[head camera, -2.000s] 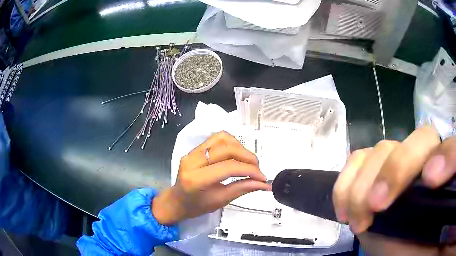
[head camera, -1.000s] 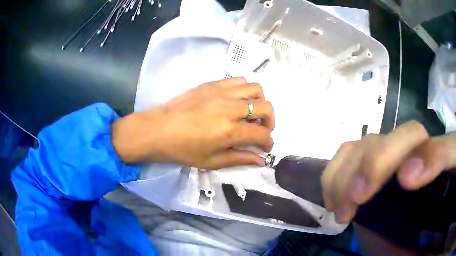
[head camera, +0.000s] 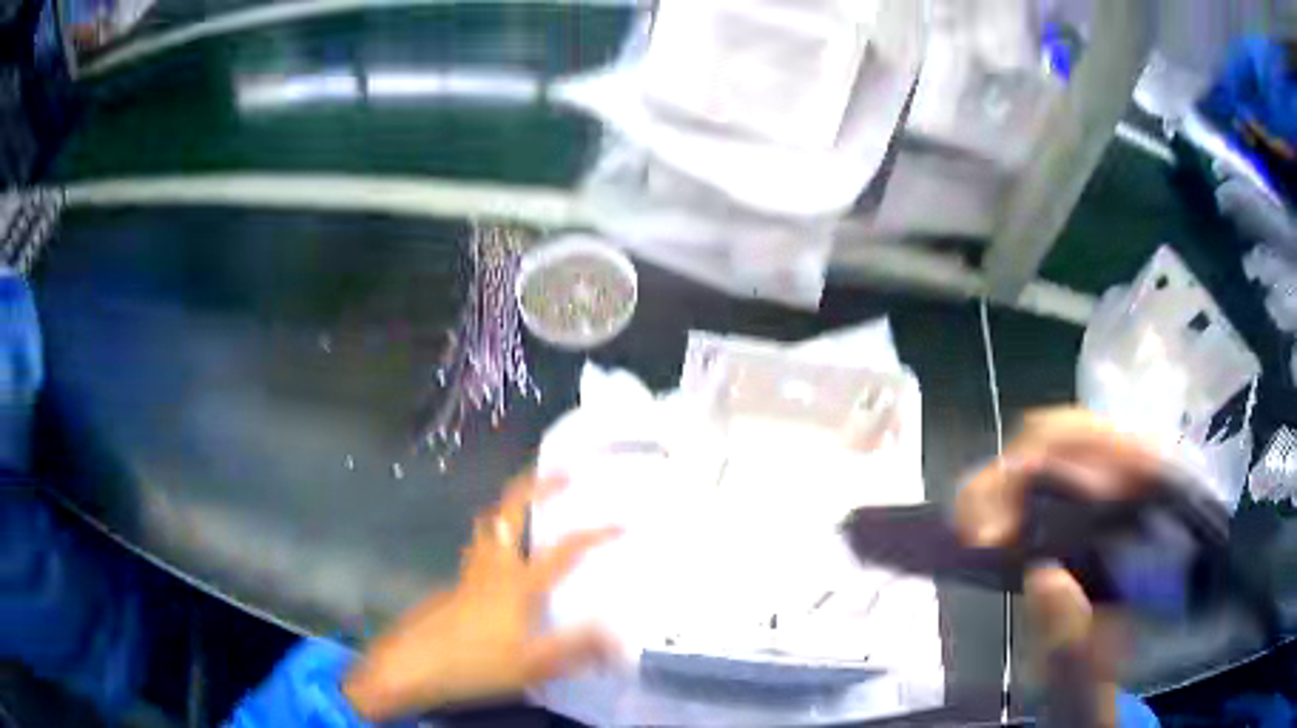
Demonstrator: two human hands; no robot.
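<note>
The white housing shell (head camera: 804, 391) lies open on white foam sheet (head camera: 576, 427) in front of me; its inside is overexposed and blurred. My left hand (head camera: 498, 612) is at the shell's left side, fingers spread, blurred, with nothing visible in it. My right hand (head camera: 1060, 519) is shut around the black electric screwdriver (head camera: 917, 541), whose front end points left over the shell's right part. The screwdriver's bit cannot be made out. Whether a screw sits in the shell cannot be seen.
A round dish of screws (head camera: 578, 290) stands behind the shell, with purple-pink wire leads (head camera: 491, 334) left of it. Stacked wrapped shells (head camera: 754, 71) are at the back beside a grey post (head camera: 1067, 171). A white part (head camera: 1173, 356) is at right. A blue sleeve (head camera: 1259, 86) shows far right.
The view has tilted up, bringing the dish and leads back in. My left hand has moved left off the work spot and opened. The screwdriver has moved back from it, still in my right hand.
</note>
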